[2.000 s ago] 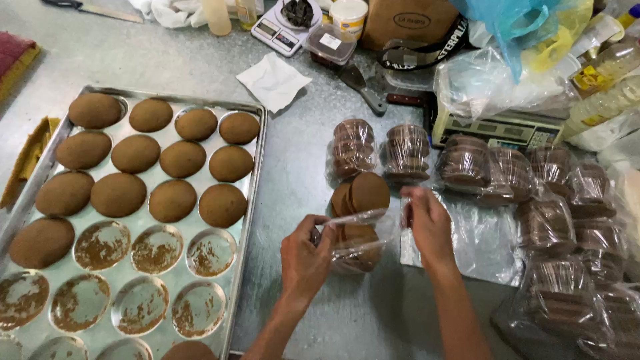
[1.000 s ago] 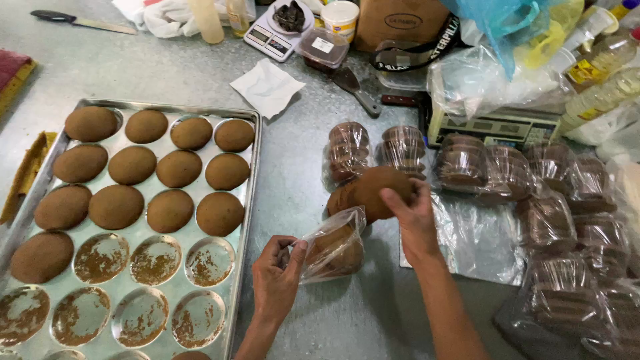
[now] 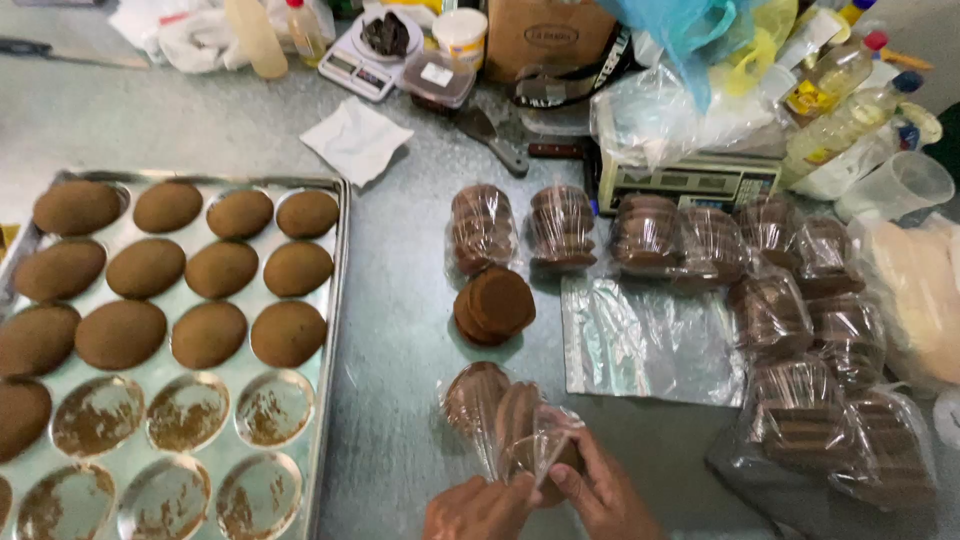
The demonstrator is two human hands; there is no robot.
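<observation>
At the bottom centre, a clear plastic bag (image 3: pixel 487 420) holds several round brown cakes. My left hand (image 3: pixel 480 506) grips the bag's gathered edge near its opening. My right hand (image 3: pixel 600 487) is on the bag's right side, its fingers around the opening and a brown cake (image 3: pixel 559 480) there. Just beyond the bag, a small stack of unwrapped brown cakes (image 3: pixel 495 304) stands on the metal table. Bagged stacks of cakes (image 3: pixel 484 225) stand in a row behind it and down the right side. Flat clear bags (image 3: pixel 652 341) lie to the right of the loose stack.
A metal baking tray (image 3: pixel 330 300) with domed cakes and crumb-marked hollows fills the left. Behind are a white paper (image 3: pixel 356 140), a scraper (image 3: pixel 491 139), a small digital scale (image 3: pixel 364 64) and a larger scale (image 3: pixel 690 180) under plastic bags. Bottles (image 3: pixel 855 124) stand at the back right.
Both hands and the bag have moved nearer the bottom edge, away from the loose stack. The cake my right hand held above that stack a second ago has left that spot.
</observation>
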